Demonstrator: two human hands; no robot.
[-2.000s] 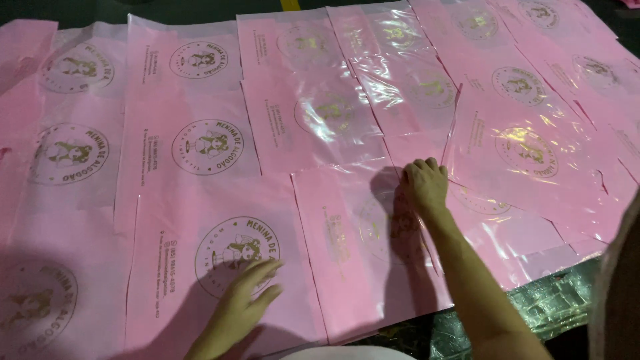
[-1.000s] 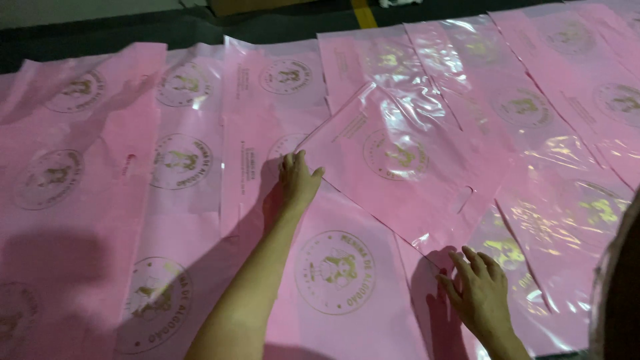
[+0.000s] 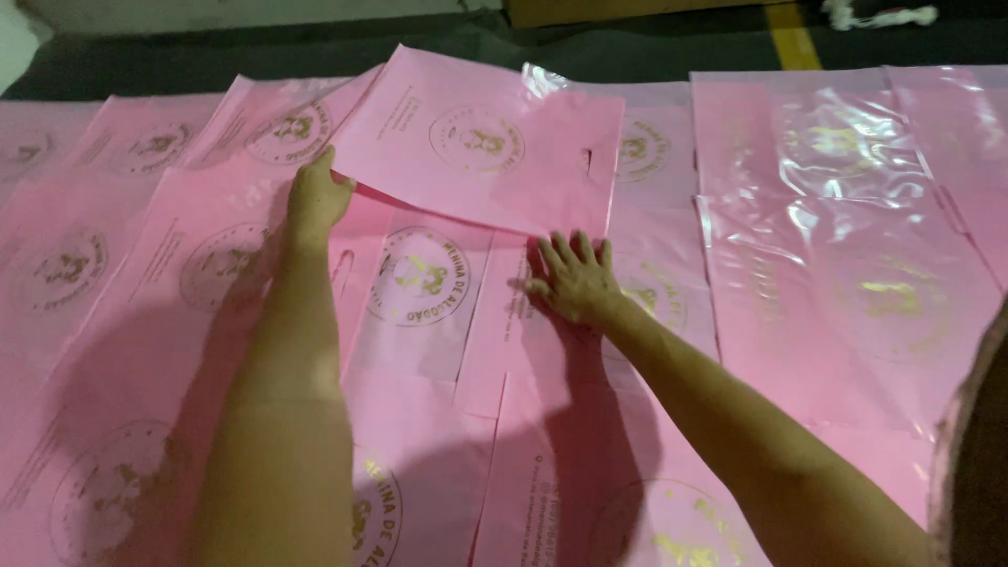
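A pink plastic bag (image 3: 441,118) with a round gold print and a cut-out handle slot lies slightly raised over other printed bags. My left hand (image 3: 319,197) pinches its lower left corner between thumb and fingers. Near the bag's lower right edge, my right hand (image 3: 573,276) is spread, palm down, fingertips at the edge; whether they press on it is unclear. Under both hands spread overlapping rows of similar pink bags (image 3: 425,441), bearing round prints and small writing.
More overlapping bags (image 3: 819,378) cover the right side, glossy with reflections. Behind them runs a dark surface (image 3: 197,63) with a yellow stripe (image 3: 794,39). A cardboard-coloured edge (image 3: 614,9) and a white stringy bundle (image 3: 878,14) lie at the back.
The bag between my hands has moved farther back and turned from a diagonal position to a straighter one. Two seconds ago my hands were apart over the laid bags. The view has shifted.
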